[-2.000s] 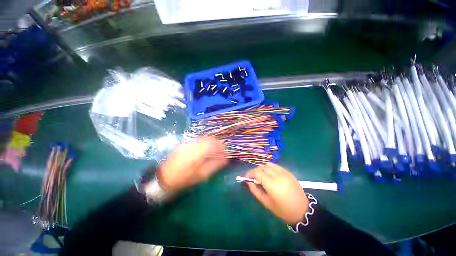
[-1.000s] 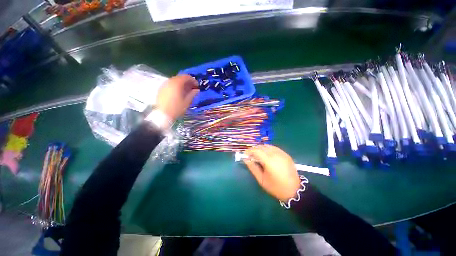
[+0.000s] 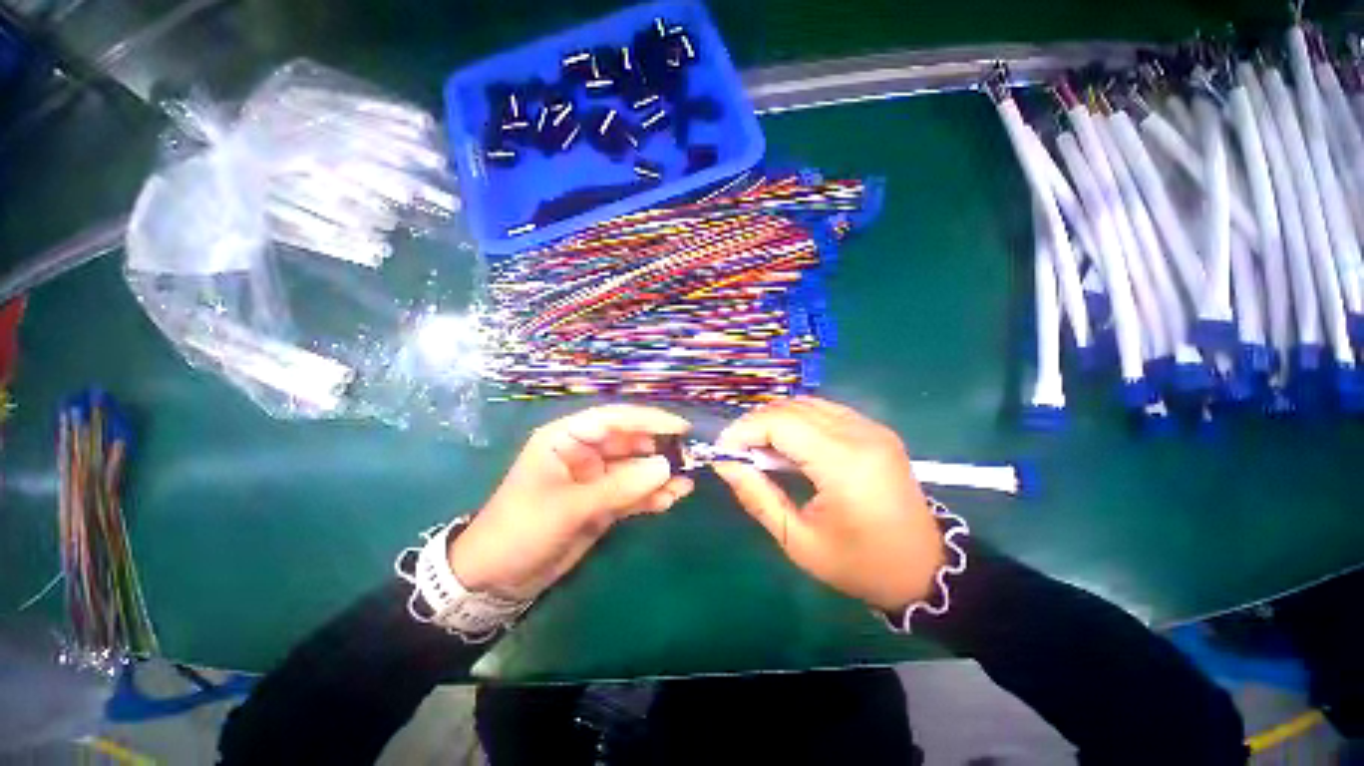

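Observation:
My left hand pinches a small black connector housing between thumb and fingers. My right hand is shut on a sleeved harness, close to its wire ends. The white sleeve runs out to the right from under my right hand and ends in a blue connector. The wire ends meet the black housing between my fingertips. Whether any wire is inside the housing is too small to tell.
Unsleeved harnesses lie beyond my hands. A blue bin of black parts stands behind them. A clear bag with white sleeves is at left. Sleeved harnesses lie at right. A wire bundle is at far left.
My left hand has come back from the blue bin to my right hand, now with a black housing in its fingers. The view has shifted closer over the bench.

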